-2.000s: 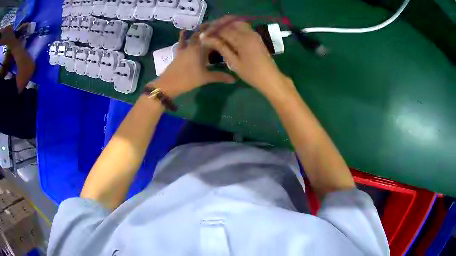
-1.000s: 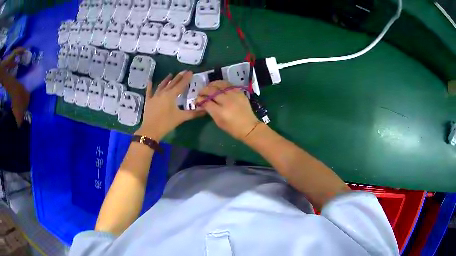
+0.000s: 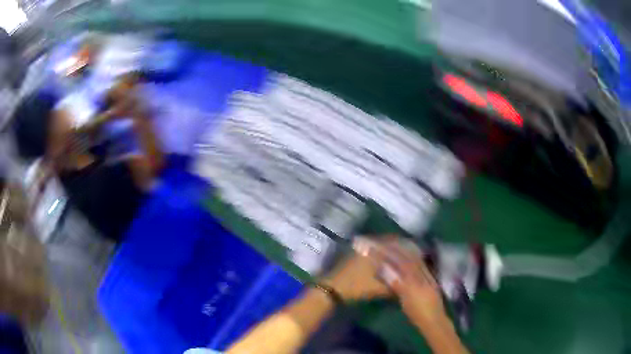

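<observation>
The view is strongly blurred. My left hand (image 3: 353,275) and my right hand (image 3: 407,271) are close together over the bench, near the left end of the white test socket strip (image 3: 456,268). The fingers overlap in the blur, and whether they hold anything cannot be told. The strip has dark patches and a thick white cable (image 3: 553,268) curving away right. White plug adapters (image 3: 325,142) lie in several slanting rows on the green bench, just beyond and left of my hands. Dark leads hang by the strip.
A black power meter (image 3: 533,173) with red glowing digits stands at the upper right, below a pale sheet (image 3: 508,45). A deep blue tote (image 3: 173,276) is at the lower left beside the bench edge. Another person's arm (image 3: 142,138) is at the left over a blue mat.
The view has swung up and left, bringing in the meter and more of the neighbouring station. My hands now appear lower in the picture and closer together. The red bins have left view.
</observation>
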